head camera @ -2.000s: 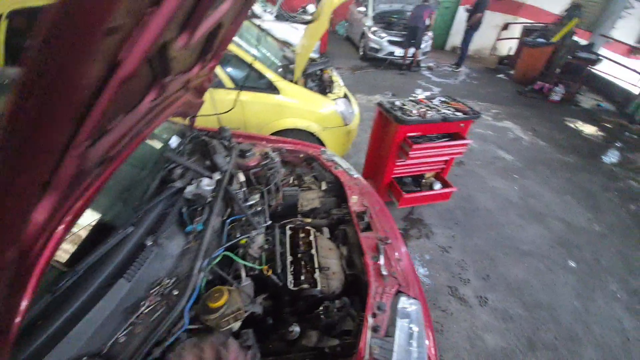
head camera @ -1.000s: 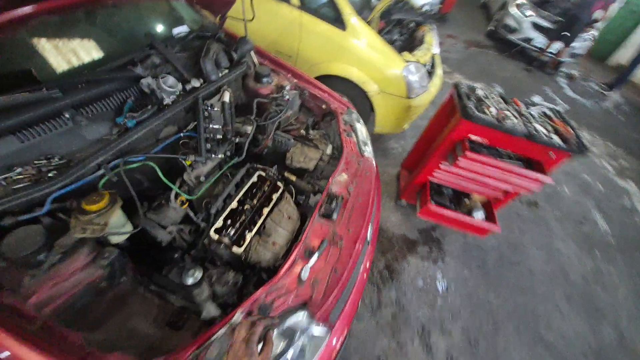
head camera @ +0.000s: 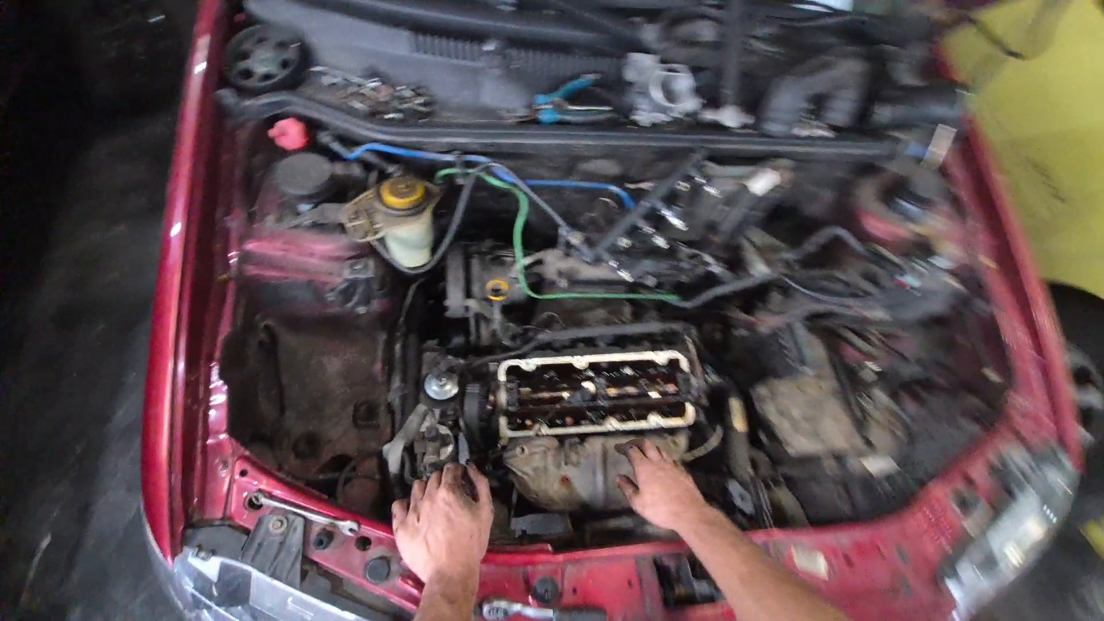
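Both hands reach over the red front crossmember into a car's engine bay. My left hand is low beside the front left side of the engine, its fingertips over dark parts; whether it holds anything is hidden. My right hand, fingers spread, touches or hovers over the exhaust manifold's metal heat shield. Just behind it lies the uncovered cylinder head with its pale gasket rim and oily valve gear. A combination wrench rests on the crossmember at left, and a ratchet lies at the bottom edge.
Blue-handled pliers, loose bolts and a metal throttle body lie on the cowl. A fluid reservoir with a yellow cap, blue and green hoses and loose wiring surround the engine. A headlight sits at right, a yellow car beyond.
The view has swung from the car's side to its front, so the red tool cart is out of frame. Both hands are now over the engine bay; one second ago one hand showed near the headlight.
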